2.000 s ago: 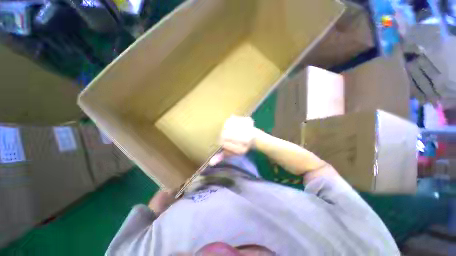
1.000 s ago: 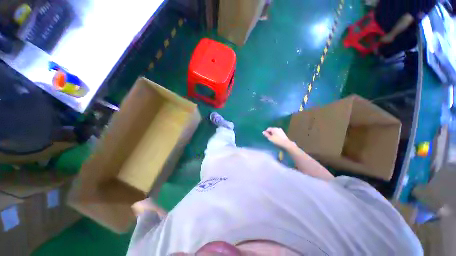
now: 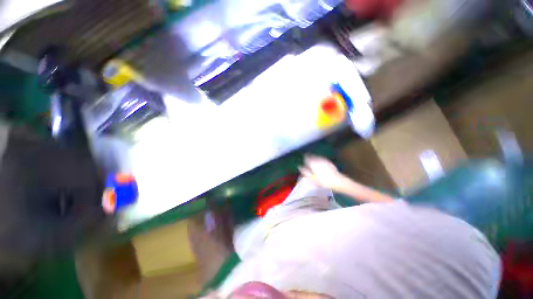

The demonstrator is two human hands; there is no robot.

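Note:
The frame is blurred. An open brown carton (image 3: 165, 250) stands low at the lower left, below the front edge of the bright worktable (image 3: 234, 143). My left hand is not in view. My right hand (image 3: 322, 173) is near the table's front edge, in front of my body, with nothing seen in it and its fingers apart. A blue tape dispenser with orange (image 3: 124, 191) lies at the table's left end. A second dispenser with a yellow roll and red core (image 3: 332, 111) is at the right end.
Dark shiny boxes (image 3: 222, 77) lie along the table's back, with a yellow tape roll (image 3: 118, 73) at the back left. A red stool (image 3: 274, 200) is partly hidden by the table edge and my body. Brown cartons (image 3: 418, 143) stand at the right. A round dark fan (image 3: 58, 198) is at the left.
My view has swung to the worktable. The carton I held is now low beside it. My left hand has gone out of view; my right hand has left the carton's rim.

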